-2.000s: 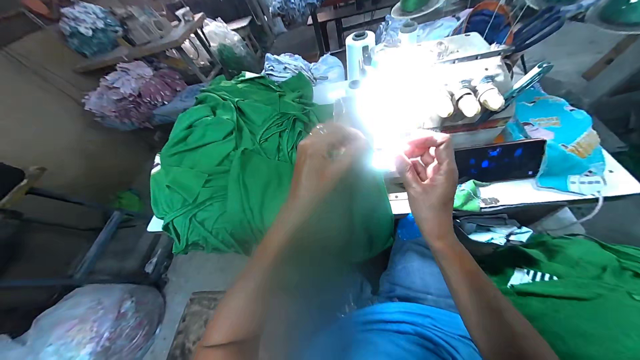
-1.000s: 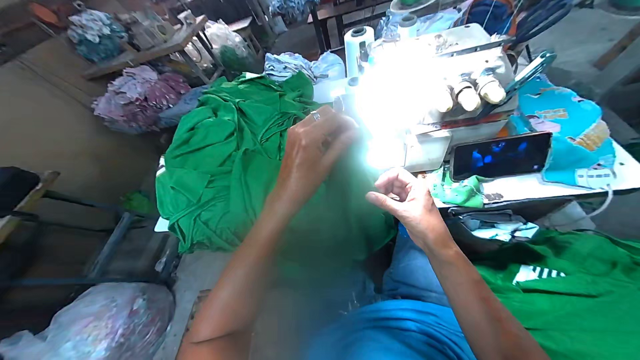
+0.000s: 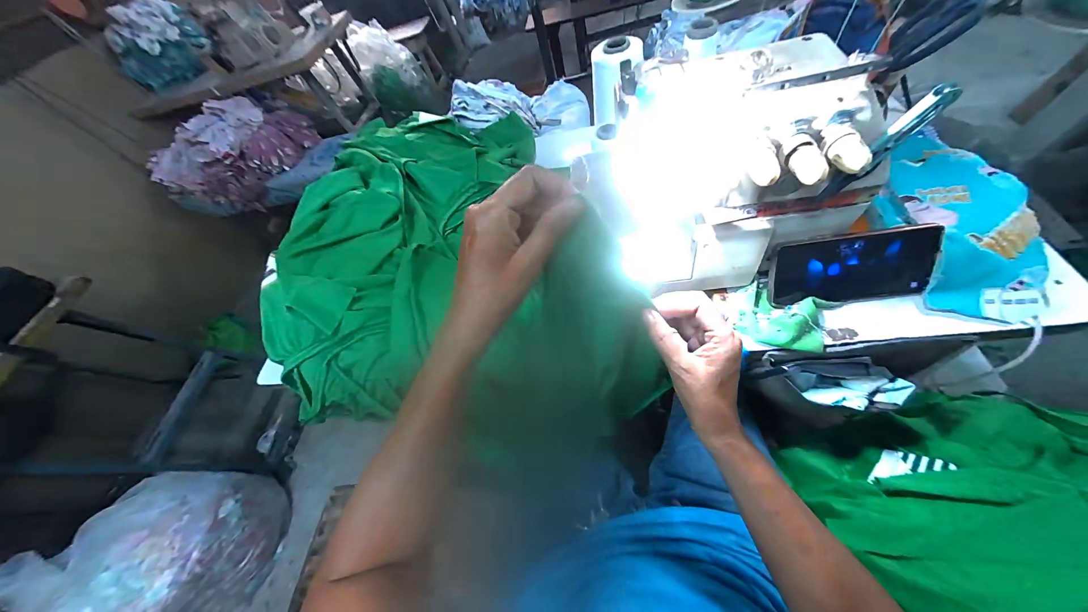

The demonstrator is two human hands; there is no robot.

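My left hand [image 3: 514, 238] is raised over the right side of a heap of green fabric [image 3: 365, 280], thumb and fingers pinched together. My right hand [image 3: 701, 353] is lower, fingers curled, near the front of a white sewing machine [image 3: 816, 144]. A hazy blur between the hands and the machine lamp's glare hide whether either hand pinches thread or cloth. Light thread cones [image 3: 615, 85] stand behind the machine. Another green garment [image 3: 952, 501] with a striped patch lies at the lower right.
A smartphone [image 3: 857, 265] leans at the table edge, beside a green scrap [image 3: 786, 319] and a torn blue packet [image 3: 977, 221]. A filled plastic bag [image 3: 170, 544] is on the floor at lower left. Bundles of cloth [image 3: 229, 153] lie at upper left, near a metal frame [image 3: 183, 404].
My two hands, close together near the lamp two seconds ago, are farther apart. My right hand has moved down, its fingers more curled than in the first frame.
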